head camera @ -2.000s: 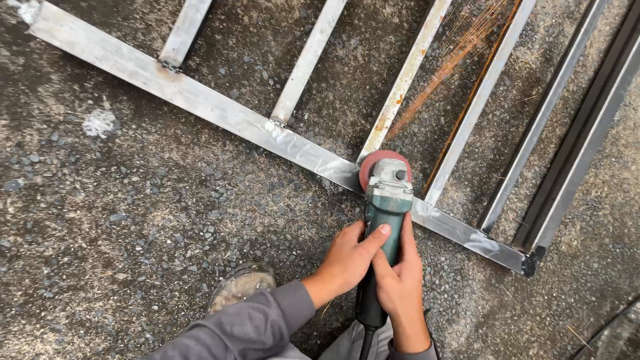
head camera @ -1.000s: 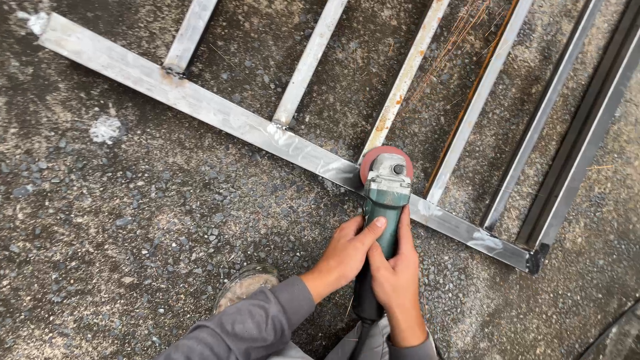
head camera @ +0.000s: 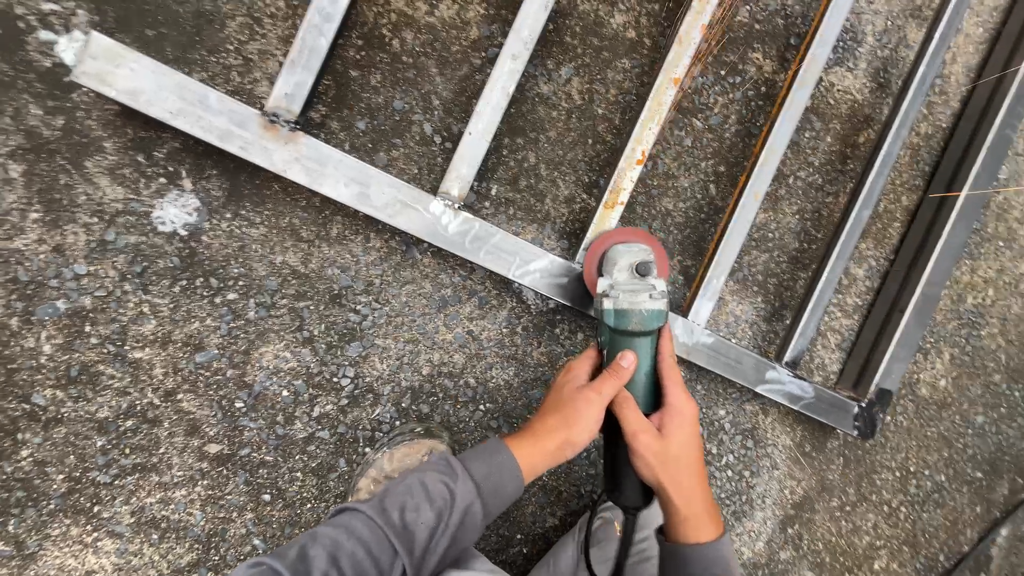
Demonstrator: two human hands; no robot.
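Observation:
An angle grinder (head camera: 632,344) with a green body and a reddish disc (head camera: 626,248) is gripped by both my hands. My left hand (head camera: 570,404) wraps its body from the left, thumb on top. From the right, my right hand (head camera: 664,428) holds the body and black rear handle. The disc lies over the joint between the long steel rail (head camera: 352,176) and a rust-spotted steel bar (head camera: 640,156). Its contact edge is hidden under the grinder head. Sparks (head camera: 708,48) show along that bar, toward the top of the view.
More steel bars (head camera: 496,104) join the rail on both sides of the grinder. A dark corner joint (head camera: 872,412) ends the rail at right. The frame lies on rough concrete ground (head camera: 264,320). My shoe (head camera: 400,460) is below left; the grinder's cord (head camera: 626,544) runs down between my legs.
The spark stream beyond the disc, broad and bright two seconds ago, is thinner and lies closer to the rust-spotted bar. Both hands keep their hold on the grinder.

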